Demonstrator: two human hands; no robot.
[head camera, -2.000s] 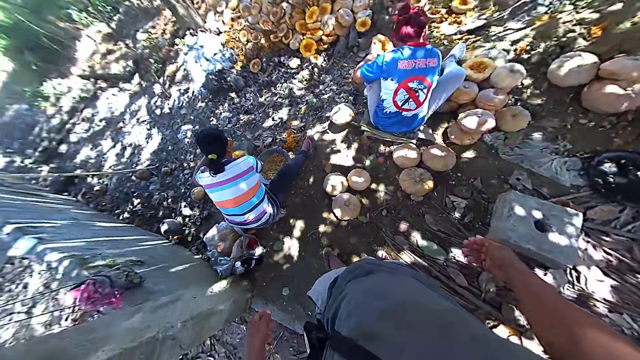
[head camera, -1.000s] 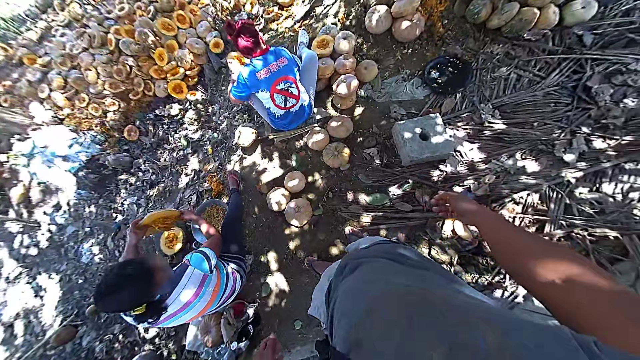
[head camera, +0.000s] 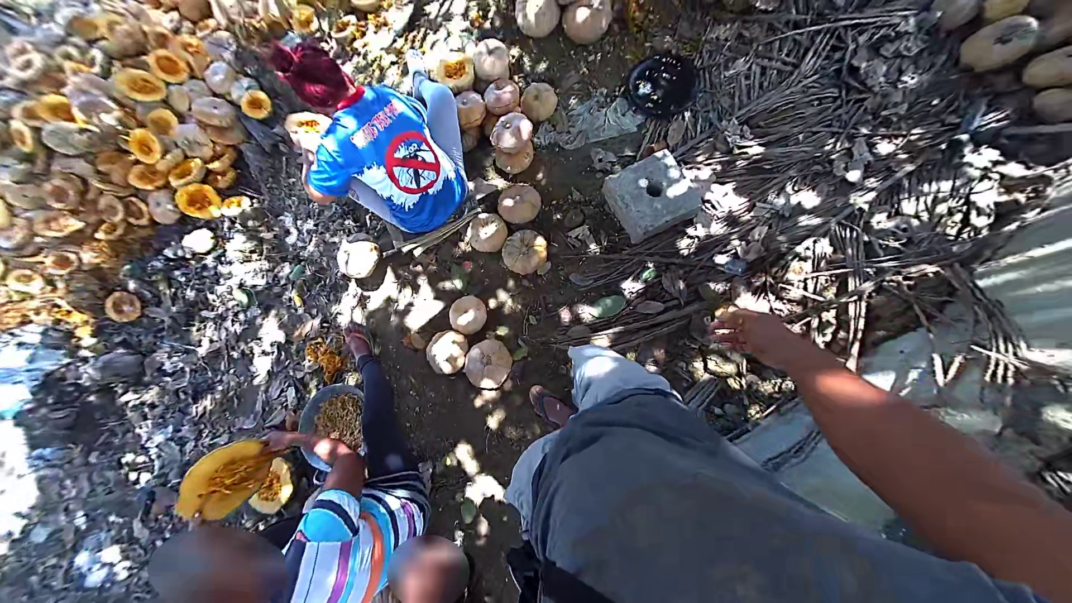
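My right hand (head camera: 741, 331) hangs over dry palm fronds at the right of my legs, its fingers loosely apart and nothing seen in them. A blurred, skin-coloured shape at the bottom edge seems to be my left hand (head camera: 429, 569); its fingers cannot be made out. Three whole pumpkins (head camera: 488, 363) lie together on the soil, left of my foot. At lower left a seated person in a striped shirt (head camera: 335, 553) holds a large cut piece of pumpkin (head camera: 219, 479) beside a basin of seeds (head camera: 339, 420). Another person in a blue shirt (head camera: 389, 159) sits farther off with a cut pumpkin (head camera: 306, 126).
A concrete block (head camera: 653, 197) and a black round container (head camera: 662, 85) stand at upper right, near dry fronds (head camera: 787, 109). Cut pumpkins (head camera: 142, 146) are heaped at upper left. More whole pumpkins (head camera: 512, 134) lie beside the blue-shirted person. A pale slab (head camera: 913, 377) lies at right.
The view has swung strongly. The person in the striped shirt, bent forward at first, now holds a large cut pumpkin piece out to the side. My right hand stays raised with nothing in it.
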